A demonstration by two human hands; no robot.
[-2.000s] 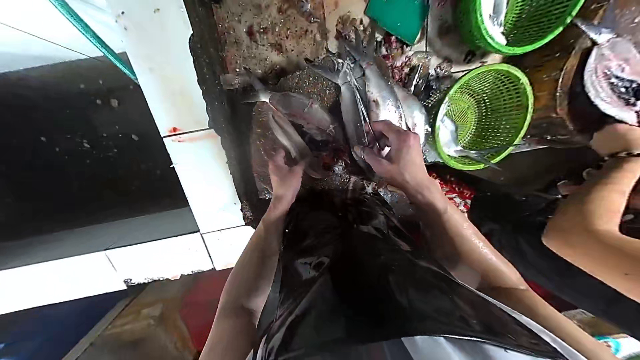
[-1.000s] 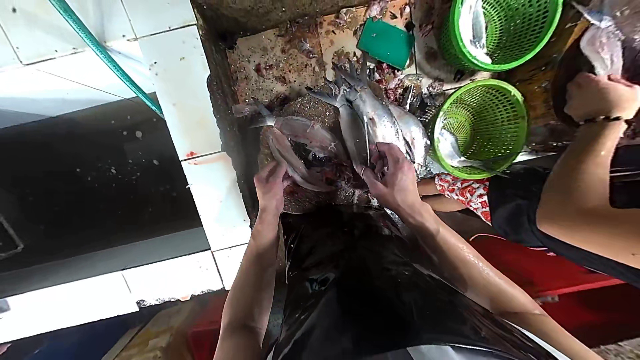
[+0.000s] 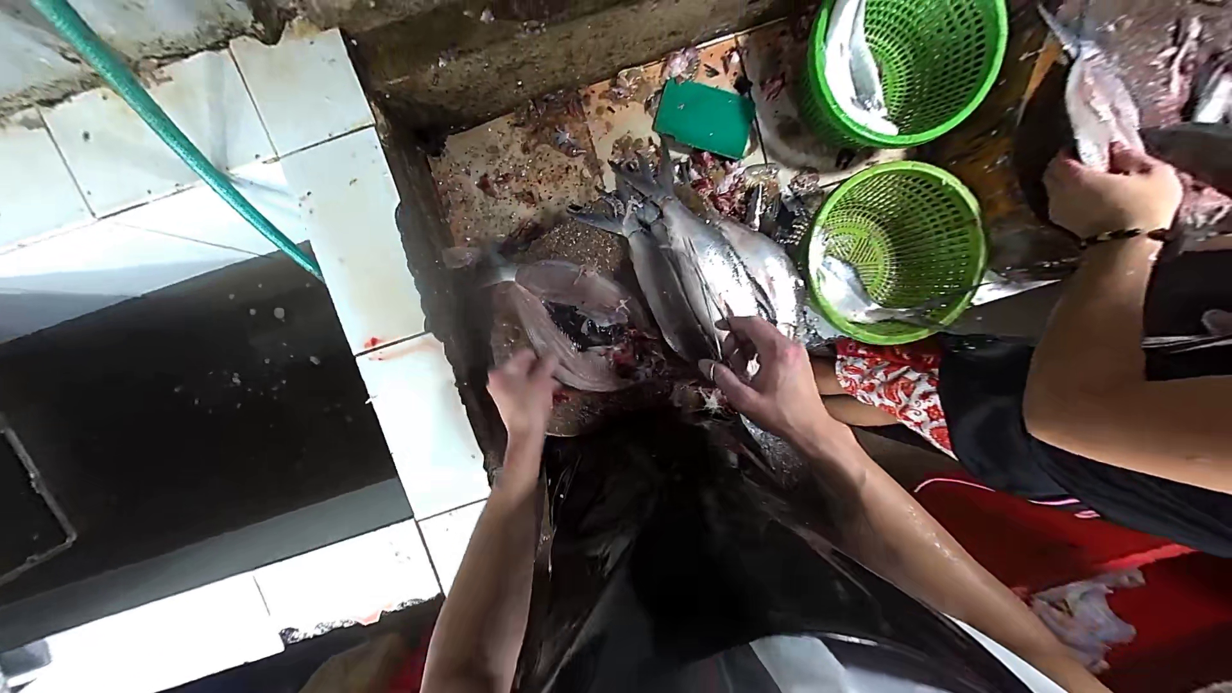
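Observation:
A split fish [image 3: 568, 337] lies opened out on a round board [image 3: 577, 241], its dark, bloody cavity showing. My left hand [image 3: 525, 390], blurred by motion, is at its lower left edge; whether the fingers grip the flesh cannot be told. Several whole silvery fish [image 3: 712, 260] lie side by side to its right, tails toward the back wall. At the near end of these fish is my right hand [image 3: 770, 375], thumb and forefinger close together. A thin, dark, narrow shape runs from the fingertips along the fish; what it is does not show clearly.
Two green baskets [image 3: 984, 231] [image 3: 1001, 58] holding fish stand at the right. A green flat piece [image 3: 705, 118] lies among scraps on the tiles. Another person's hand [image 3: 1112, 192] holds a fish at far right. A dark, tile-edged basin [image 3: 212, 385] and a green hose [image 3: 183, 144] are at left.
Two seconds ago my left hand was over a raised flap of the split fish; the flap now lies lower and spread out. The other person's hand with a fish has come further into view.

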